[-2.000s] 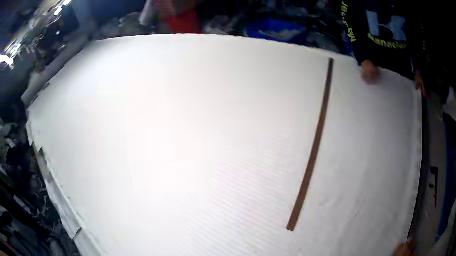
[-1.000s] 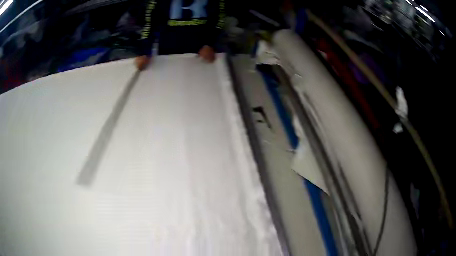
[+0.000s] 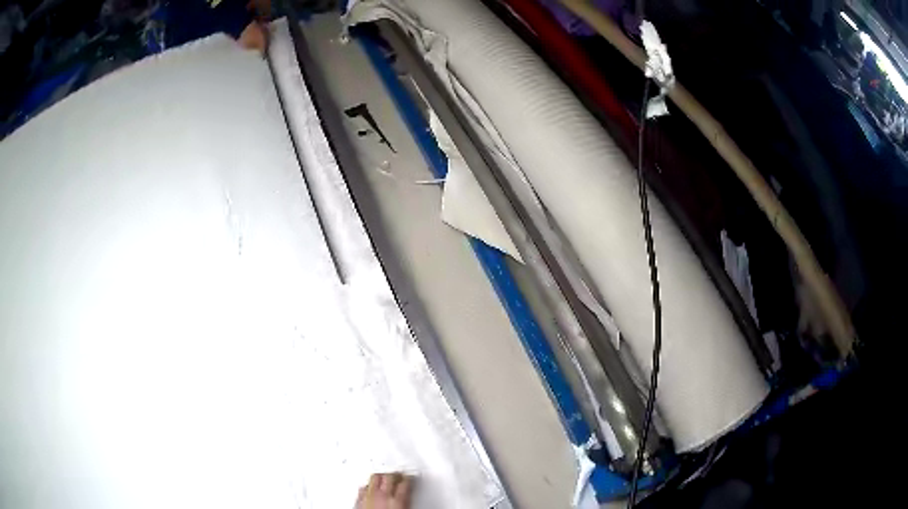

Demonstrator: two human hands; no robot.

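Off-white fabric ply (image 3: 179, 249) covers the table, its end edge lying beside a dark metal strip (image 3: 403, 298). One hand of mine, by its position my right hand (image 3: 386, 491), shows at the bottom edge, cut off. Its bent fingers rest on the cloth near the ply end, with nothing seen in them. My left hand is out of the picture. A thin dark stick (image 3: 307, 179) stands out as a narrow line on the cloth, parallel to the ply end. A coworker's hand (image 3: 255, 38) is at its far end.
Right of the strip lie a small black bracket-like piece (image 3: 368, 124), a blue bar (image 3: 518, 308), a metal tube (image 3: 567, 278) and a thick cream fabric roll (image 3: 597, 209). A black cable (image 3: 649, 249) hangs in front of the roll. A wooden pole (image 3: 747, 169) lies beyond.
The view has turned right, bringing the roll fully into view. The stick went from lying across the cloth to lying along the ply end. My hand shows again at the bottom.
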